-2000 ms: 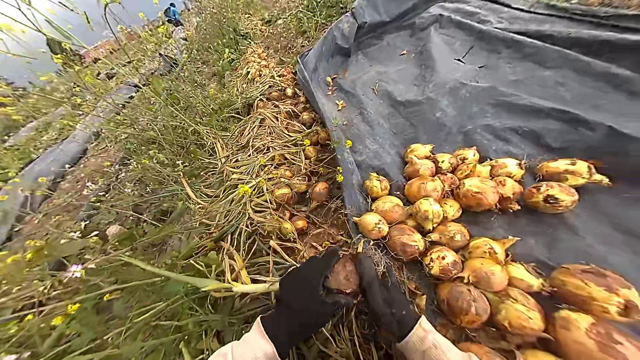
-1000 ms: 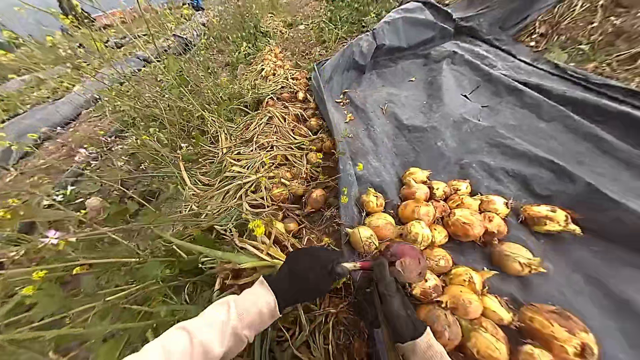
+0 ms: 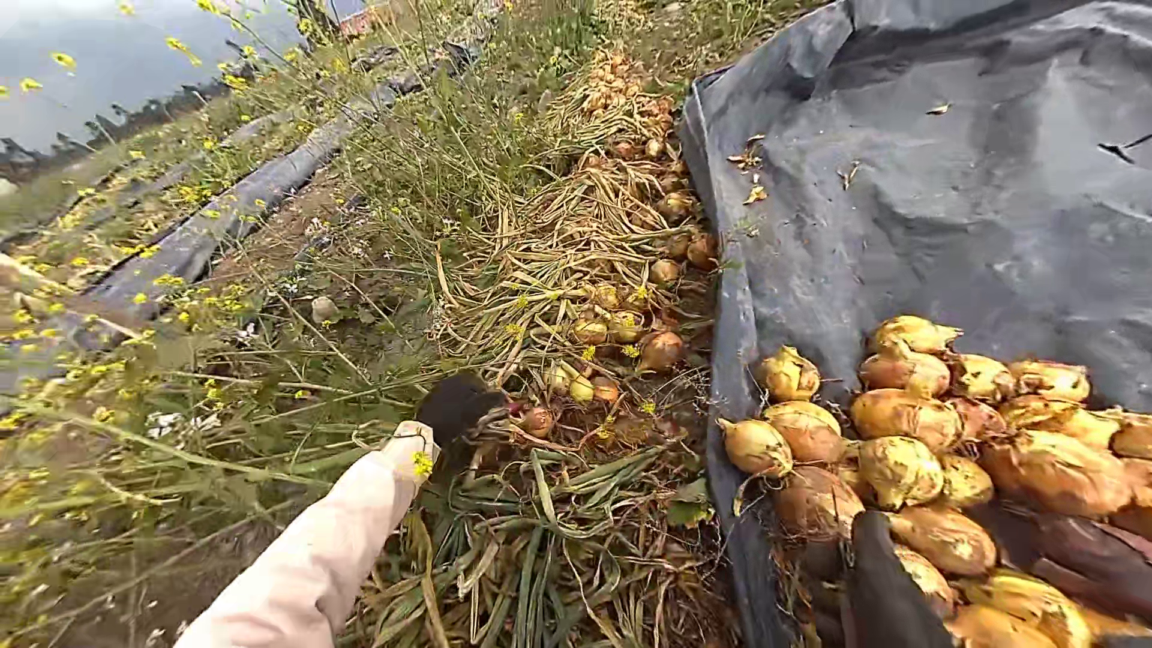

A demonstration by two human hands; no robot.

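My left hand (image 3: 461, 407), in a black glove, is low among the onion tops. Its fingertips are at the neck of a small reddish onion (image 3: 537, 421); whether they grip it is unclear. My right hand (image 3: 886, 576), also black-gloved, is at the bottom edge over the pile of yellow onions (image 3: 904, 418) on the dark plastic sheet (image 3: 945, 216). Its fingers are partly cut off, and its hold cannot be told. Just right of it, a blurred dark red shape (image 3: 1057, 549), perhaps a red onion, lies over the pile.
A row of onions with dry tops (image 3: 576, 234) runs away along the sheet's left edge. Weeds with yellow flowers (image 3: 207, 387) stand at the left, beside a long strip of dark plastic (image 3: 252, 202). Green and dry leaves (image 3: 540, 558) cover the ground below my left hand.
My hands were together at a red onion and its stem; now they are apart, the left over the row and the right at the pile. The red onion has left my left hand.
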